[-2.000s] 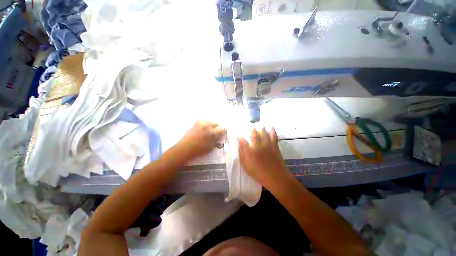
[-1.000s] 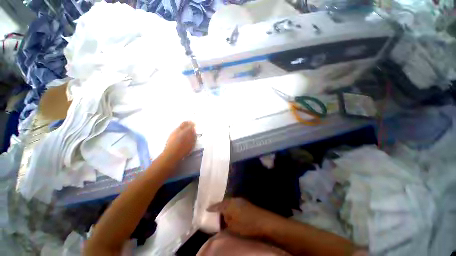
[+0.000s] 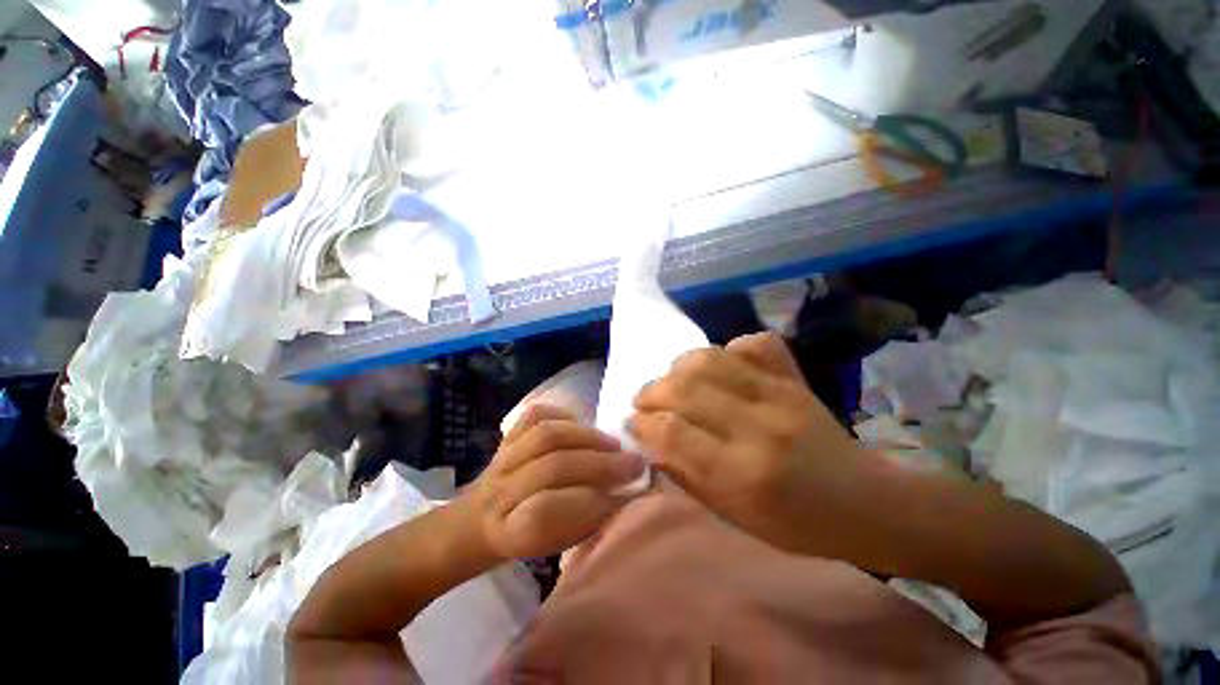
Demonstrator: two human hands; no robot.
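A white cloth strip [image 3: 646,335] runs from the brightly lit table over its front edge down to my hands. My left hand [image 3: 555,479] and my right hand [image 3: 736,422] are close together near my lap, fingers closed on the strip's lower end. A small folded edge shows between them. The strip's upper end is lost in the glare near the sewing machine [image 3: 729,24], whose head is mostly cut off at the top.
Fanned white strips [image 3: 335,214] and a pale blue strip [image 3: 462,261] lie on the table's left, by brown cardboard [image 3: 264,174]. Scissors [image 3: 910,147] lie right. White heaps [image 3: 134,415] stand below left, others [image 3: 1084,415] below right. Blue-grey cloth [image 3: 234,80] is behind left.
My left hand has left the table and come down to the strip's end beside my right hand. The view has tilted down, so the machine sits higher.
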